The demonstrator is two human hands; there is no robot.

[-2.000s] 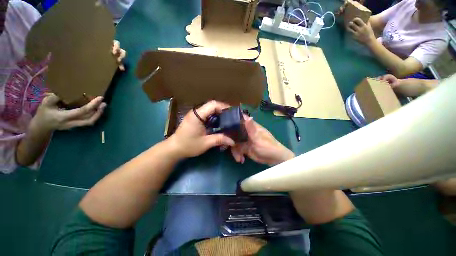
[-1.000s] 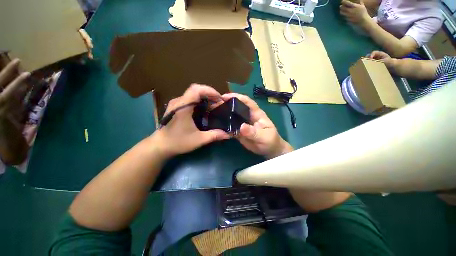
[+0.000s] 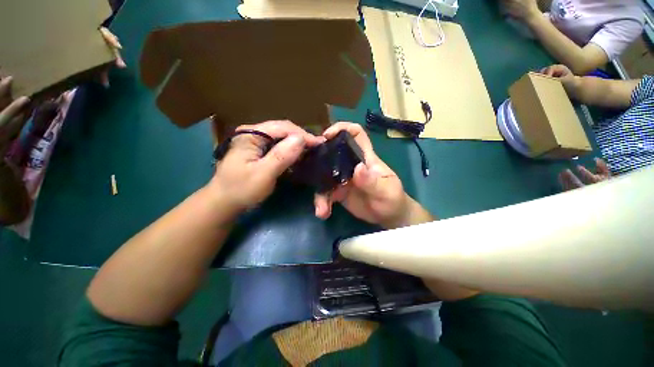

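Note:
My right hand (image 3: pixel 373 188) holds a black power adapter (image 3: pixel 334 162), a solid shiny block, above the table. My left hand (image 3: pixel 252 163) grips the adapter's black cord (image 3: pixel 251 133), which loops over the fingers, close beside the block. Where the cord meets the block is hidden by the fingers. An open brown mailer box (image 3: pixel 265 68) lies behind my hands, with its lid raised toward the far side. My hands hide most of its inside.
A coiled black cable (image 3: pixel 398 125) lies partly on a flat cardboard sheet (image 3: pixel 437 79) at right. A cream post (image 3: pixel 502 240) crosses the lower right. A neighbour's box (image 3: pixel 548 115) stands on a white-lilac disc (image 3: pixel 510 129). A black keypad-like tray (image 3: pixel 351 290) sits below the table edge.
The view has shifted, so the box shows farther left and higher. My left fingers have closed from around the adapter onto its cord. The neighbour's cardboard at left has moved toward the picture's edge.

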